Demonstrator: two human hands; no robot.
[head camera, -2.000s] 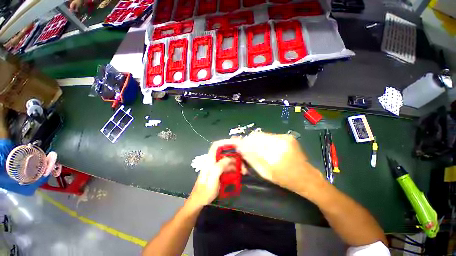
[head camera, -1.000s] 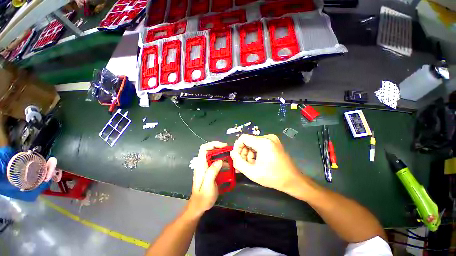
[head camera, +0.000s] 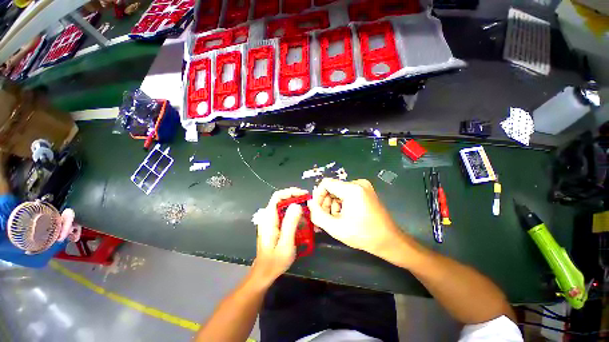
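My left hand (head camera: 275, 235) holds a red housing (head camera: 305, 239) upright over the front of the green mat, its thumb lying across the frame. My right hand (head camera: 350, 212) is at the housing's upper right edge, fingers curled and fingertips pinched together against it. Whether a small part is between those fingertips cannot be seen. Small white pieces (head camera: 319, 171) lie on the mat just behind my right hand. A pale scrap (head camera: 258, 217) shows at the left edge of my left hand.
A blister tray (head camera: 427, 50) with red housings stands behind. Left are a divided frame (head camera: 152, 169), small metal parts (head camera: 174, 213), a blue-red bin (head camera: 160, 123) and a pink fan (head camera: 35, 226). Right are tweezers (head camera: 435, 207), a red-handled tool (head camera: 443, 206), a boxed device (head camera: 476, 165) and a green electric screwdriver (head camera: 557, 259).
The housing and both hands have moved slightly left and up since the earliest frame. My left thumb has shifted up across the housing since the middle frame. My right hand stays at its upper edge.
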